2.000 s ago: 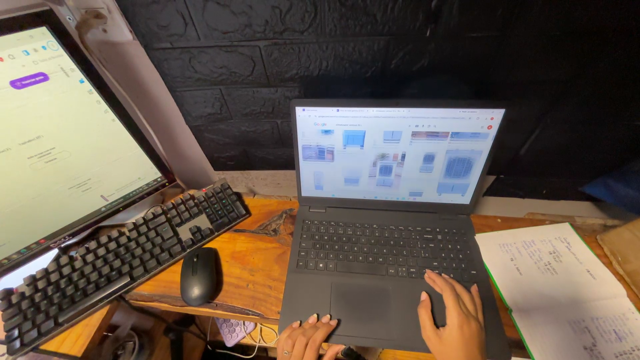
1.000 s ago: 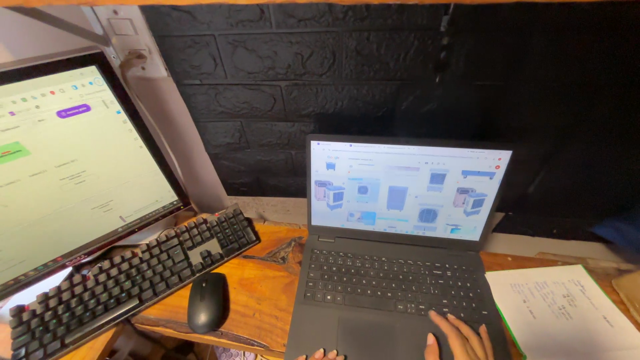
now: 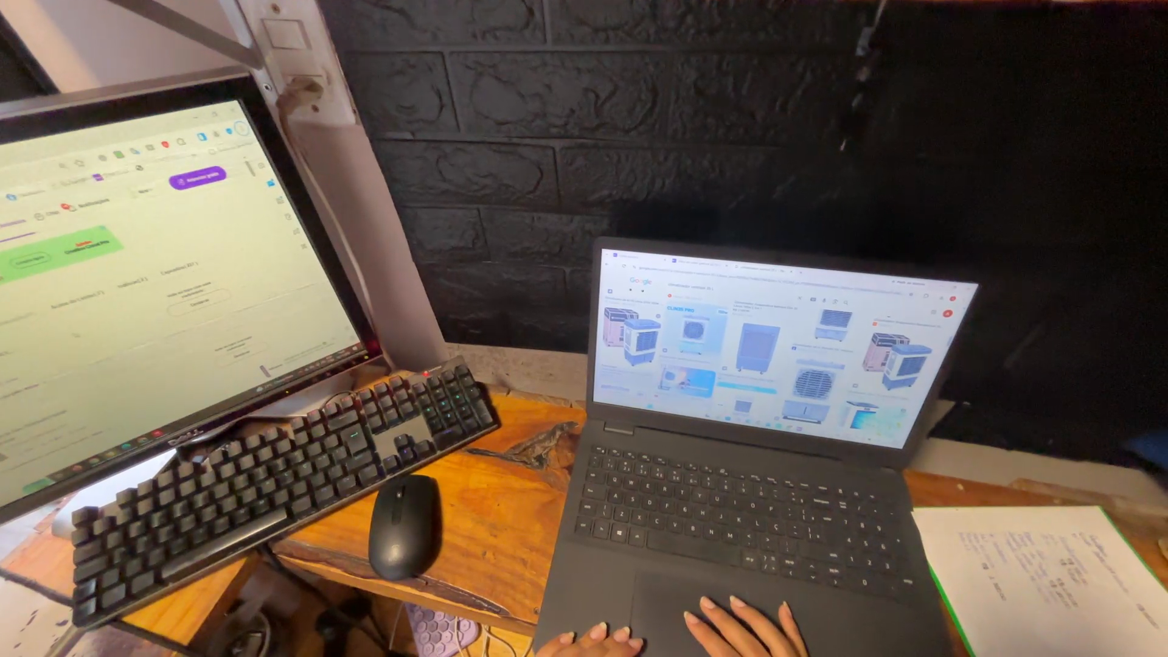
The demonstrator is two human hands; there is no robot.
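A dark laptop [image 3: 730, 538] sits open on the wooden desk, its screen [image 3: 757, 351] showing a grid of air cooler pictures. At the bottom edge, my left hand [image 3: 593, 641] rests on the palm rest left of the touchpad, only its fingertips in view. My right hand [image 3: 746, 628] lies with fingers apart on the touchpad [image 3: 662, 598]. Neither hand holds anything. A black computer mouse [image 3: 404, 527] is on the desk left of the laptop, and nobody touches it.
A black mechanical keyboard [image 3: 274, 484] lies angled before a monitor [image 3: 164, 301] at the left. A notebook page with handwriting [image 3: 1040, 575] is right of the laptop. Behind stands a black brick-patterned wall [image 3: 584, 119]. Cables [image 3: 319, 593] hang below the desk edge.
My right hand has moved from the laptop's right side onto the touchpad. Different pictures show on the laptop screen than two seconds ago. The view has shifted.
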